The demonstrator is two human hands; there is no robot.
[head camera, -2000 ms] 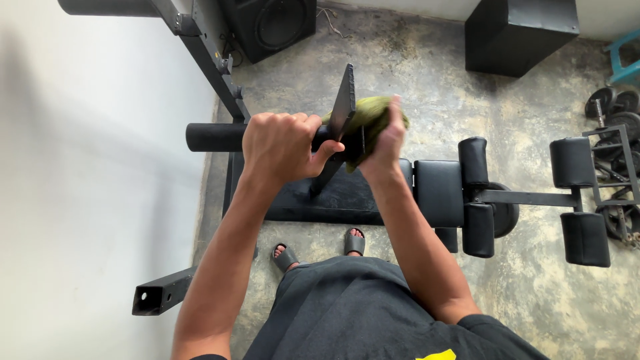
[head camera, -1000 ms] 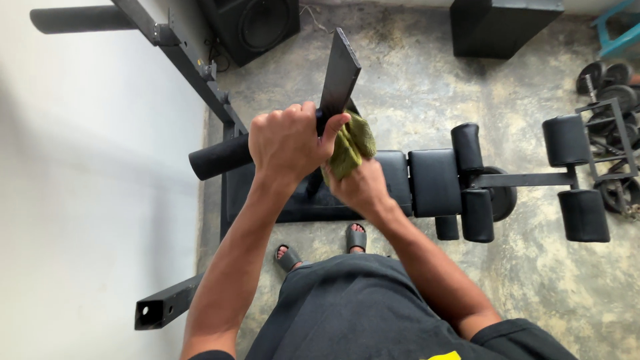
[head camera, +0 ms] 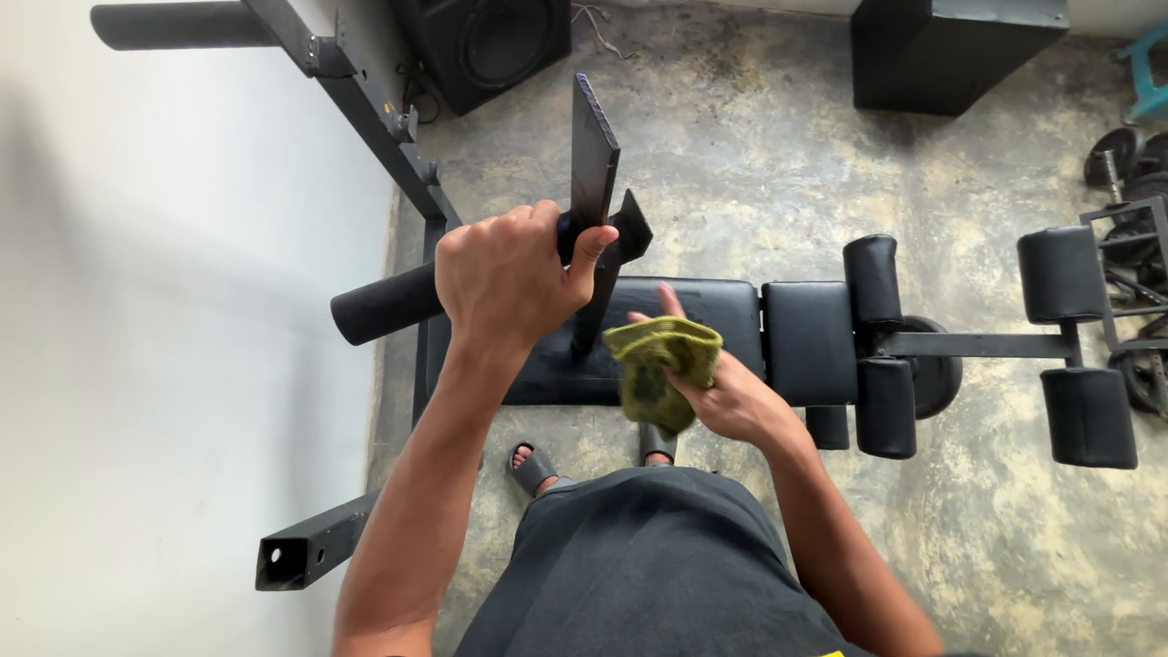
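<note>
My left hand (head camera: 516, 274) is closed around the black padded handle (head camera: 388, 303) of a metal gym attachment. A flat black metal plate (head camera: 595, 155) rises beside my left thumb, and a bent black bracket (head camera: 632, 226) sits just right of it. My right hand (head camera: 730, 392) holds an olive-green cloth (head camera: 664, 365), bunched and hanging, apart from the attachment. The cloth is over the near edge of a black padded weight bench (head camera: 703, 319). Part of the handle is hidden under my left fingers.
A black rack upright (head camera: 365, 119) and a square steel tube (head camera: 315, 547) stand by the white wall. Foam rollers (head camera: 1060, 274) extend from the bench's right end. Two black boxes, one a loudspeaker (head camera: 502, 46), stand at the back. Weight plates (head camera: 1115, 157) lie at right.
My right hand has moved the cloth away from the metal plate, down and toward the right. It was against the attachment in both earlier frames. My left hand keeps its hold there.
</note>
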